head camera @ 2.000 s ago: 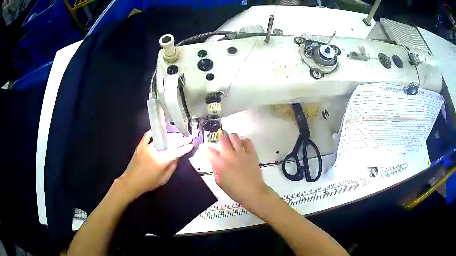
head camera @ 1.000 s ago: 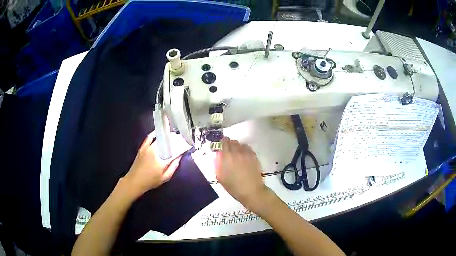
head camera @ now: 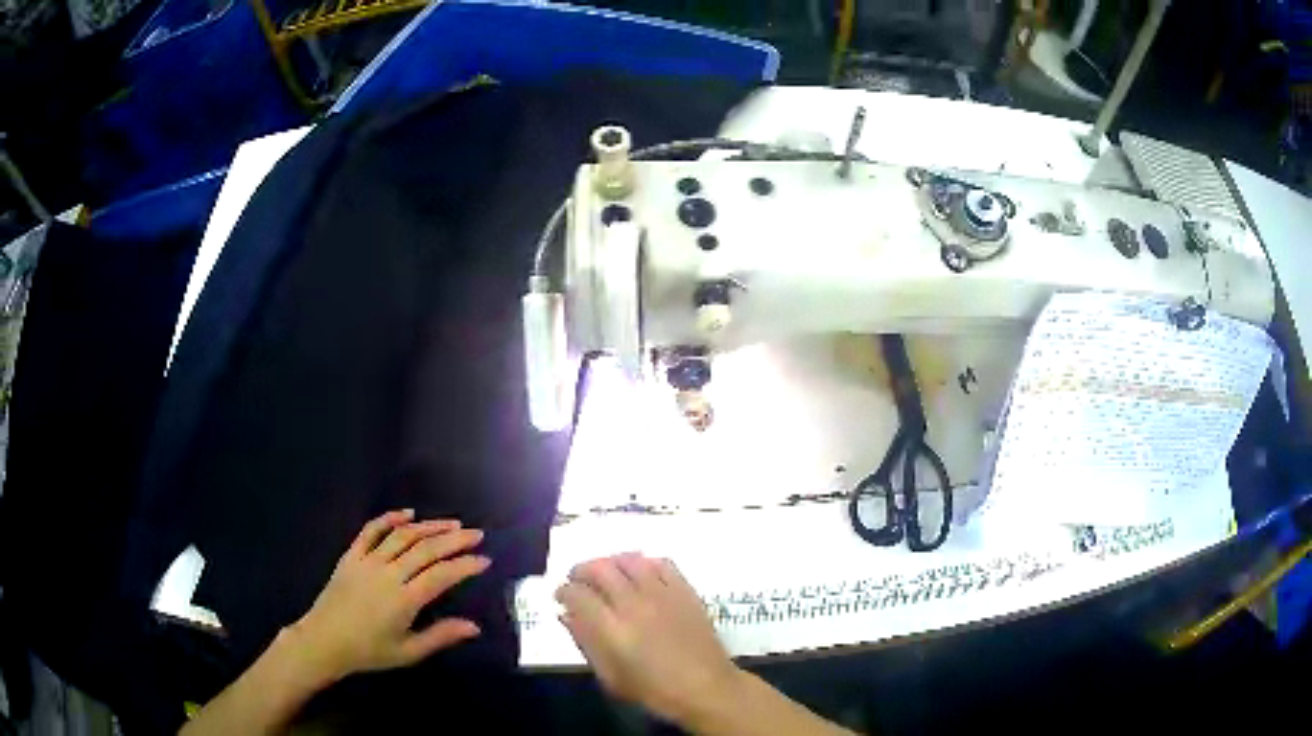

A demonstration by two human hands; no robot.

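Observation:
Dark fabric (head camera: pixel 360 331) lies over the left part of the white table and hangs over its left and front edges. My left hand (head camera: pixel 392 597) rests flat on the fabric near the front, fingers spread, holding nothing. My right hand (head camera: pixel 633 618) is at the table's front edge, just right of the fabric, with its fingers curled down; whether it holds anything cannot be told. The off-white sewing machine head (head camera: pixel 820 237) stands behind. Its needle area is brightly lit, and the fabric's right edge lies just left of it.
Black shears (head camera: pixel 904 489) lie under the machine arm. A printed sheet (head camera: pixel 1130 410) hangs over the arm's right end. A ruler scale (head camera: pixel 863 592) runs along the front edge. A blue bin (head camera: pixel 604 43) stands behind the table, with yellow rails (head camera: pixel 320 15) at the back left.
Both hands have left the needle area and come down to the table's front. The fabric corner that lay in front of the needle has moved left. The camera view has shifted, so the machine appears further right.

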